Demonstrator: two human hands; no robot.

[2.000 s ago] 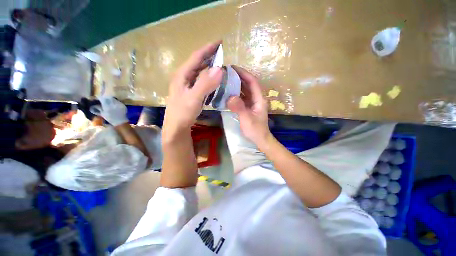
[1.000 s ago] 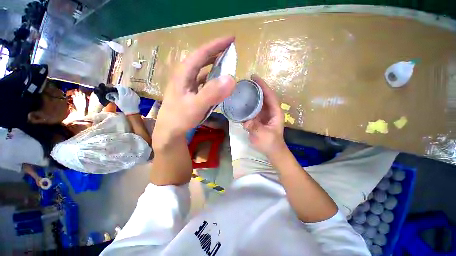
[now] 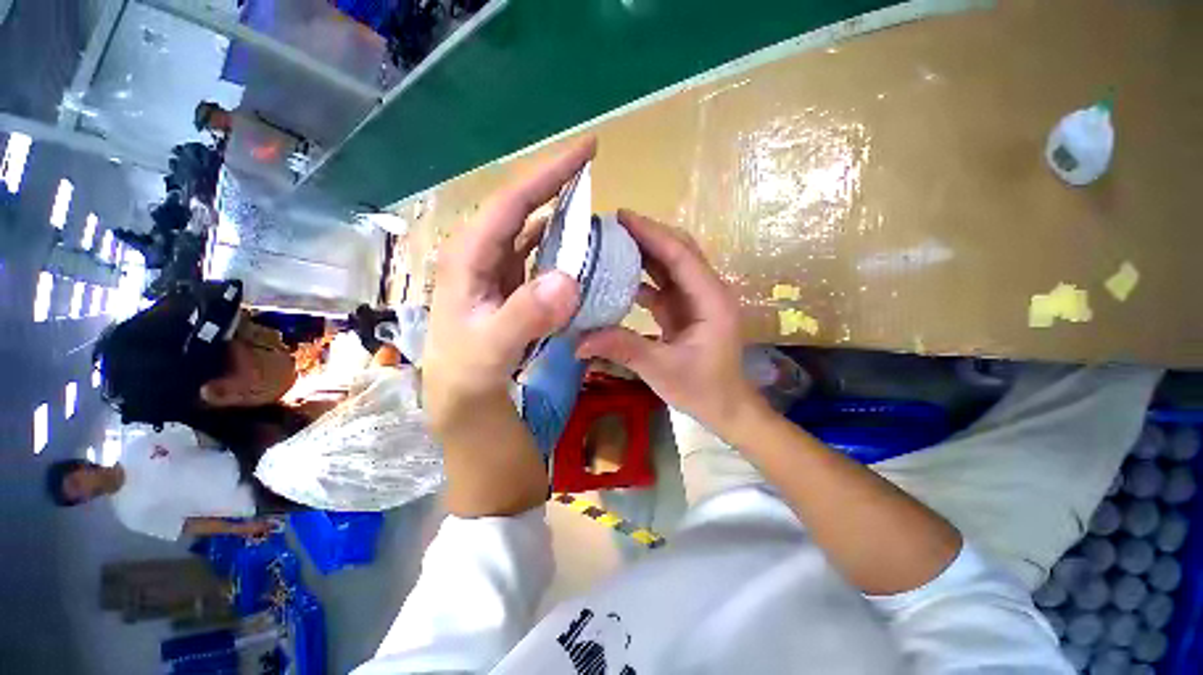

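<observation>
My left hand (image 3: 508,297) holds the flat white trim ring (image 3: 570,240) by its edge, standing nearly upright, thumb on its near side. My right hand (image 3: 686,323) grips the pale grey cylindrical body (image 3: 612,273) with fingers above and thumb below. The body's end meets the ring's inner side, with a dark band between them; whether they are joined I cannot tell. Both are held above the front edge of the tan board (image 3: 924,172). My left palm is partly hidden behind the ring.
A white glue bottle (image 3: 1082,144) lies at the board's right. Yellow scraps (image 3: 1059,306) lie near the front edge. A crate of grey bodies (image 3: 1121,567) is beside my knee. A red stool (image 3: 604,435) is below. A person in a dark cap (image 3: 172,353) sits at left. A green belt (image 3: 528,79) runs behind.
The body has turned from showing its round end face to lying side-on against the ring. The view has shifted left, showing more of the hall.
</observation>
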